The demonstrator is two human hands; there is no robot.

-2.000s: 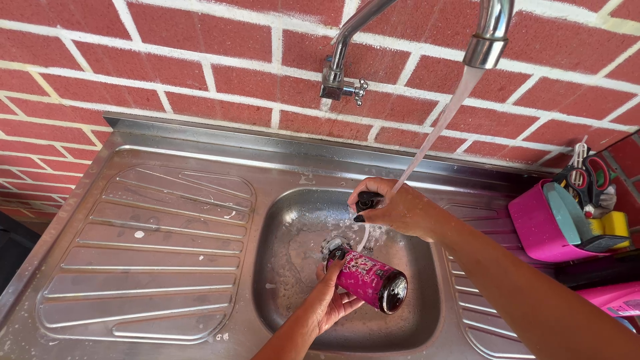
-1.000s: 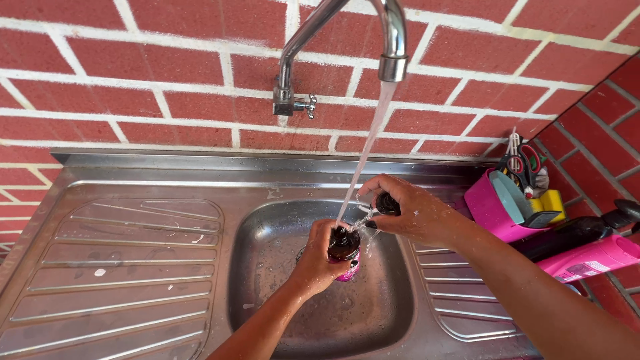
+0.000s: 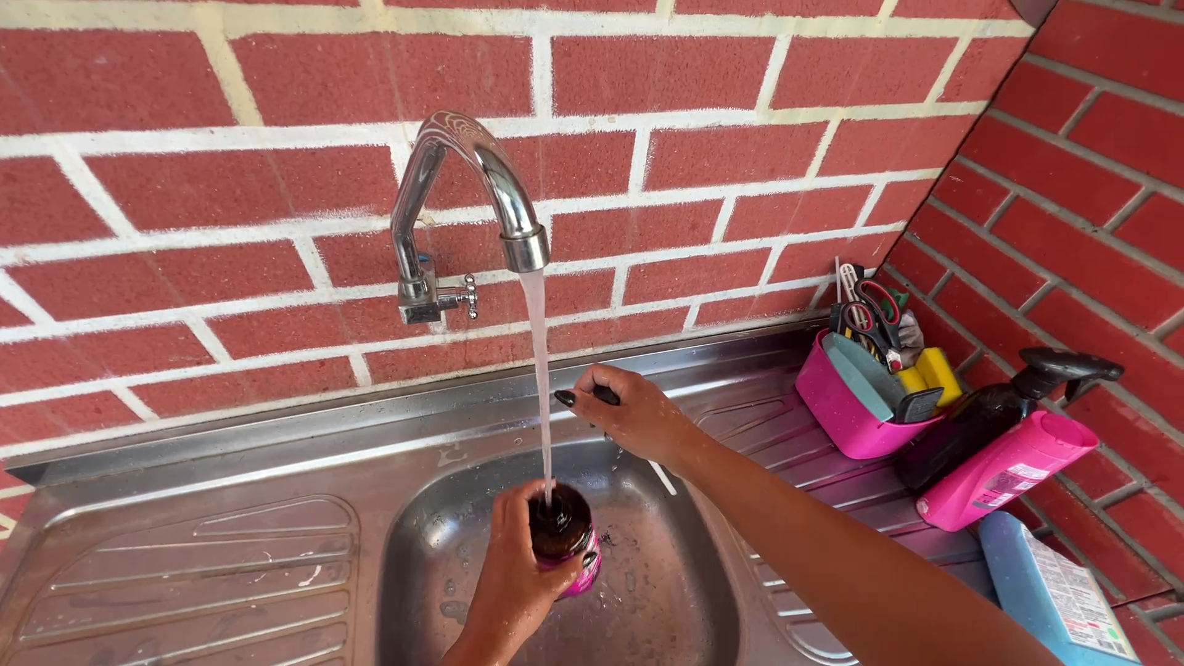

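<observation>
My left hand (image 3: 525,555) grips a dark bottle with a pink label (image 3: 566,536) over the stainless steel sink basin (image 3: 684,564). Its mouth faces up, and water (image 3: 536,370) from the chrome gooseneck faucet (image 3: 474,153) runs onto it. To the right of the stream, my right hand (image 3: 629,412) holds a black pump top (image 3: 606,395), largely hidden by the fingers. A whitish tube (image 3: 662,477) shows below that hand, pointing down toward the basin.
On the right drainboard stand a pink caddy (image 3: 846,421) with scissors (image 3: 871,319) and a yellow sponge (image 3: 932,375), a dark spray bottle (image 3: 962,430), a pink bottle (image 3: 1008,472) and a light blue container (image 3: 1027,583). A brick wall (image 3: 647,240) rises behind the faucet.
The bottle, tilted sideways two seconds ago, is now mouth up under the stream. My right hand has moved away from the bottle's mouth with the pump top. The view has shifted.
</observation>
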